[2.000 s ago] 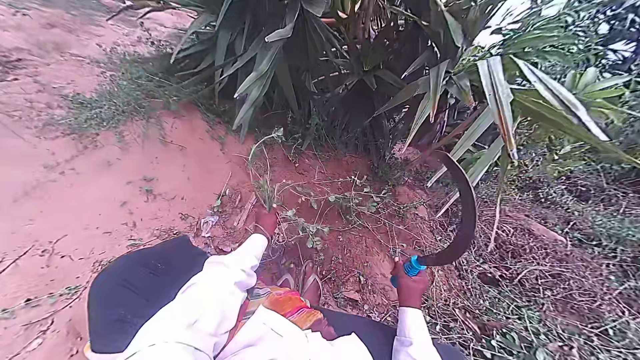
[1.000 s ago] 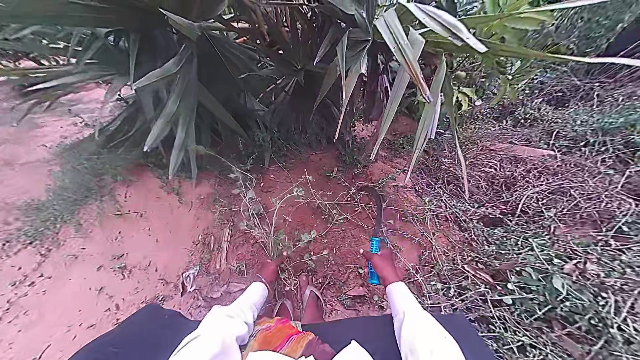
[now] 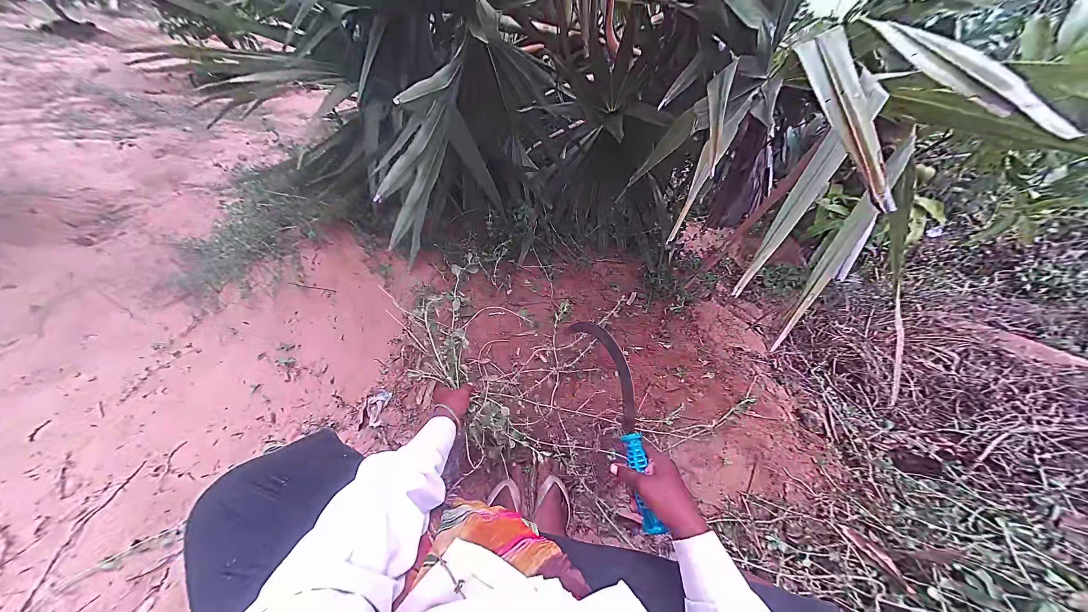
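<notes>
My left hand (image 3: 452, 399) is closed around a bunch of thin green weed stems (image 3: 446, 344), whose leafy ends spread above and to the right of it over the red soil. In my right hand (image 3: 667, 493) is the blue handle of a sickle (image 3: 619, 365); its dark curved blade points away from me, with the tip bending left over scattered stems. The blade lies to the right of the bunch, apart from my left hand. My feet in flip-flops (image 3: 552, 493) show between the two hands.
A large palm shrub (image 3: 586, 153) with long stiff leaves rises ahead, some fronds (image 3: 837, 170) hanging at the right. Dry cut stems and brush (image 3: 960, 425) cover the ground on the right. Sloping red soil (image 3: 280, 340) lies on the left, with a scrap of litter (image 3: 376, 408) near my left hand.
Two seconds ago the sickle was raised farther out to the right; it has since come inward over the soil. My left hand has kept hold of stems throughout.
</notes>
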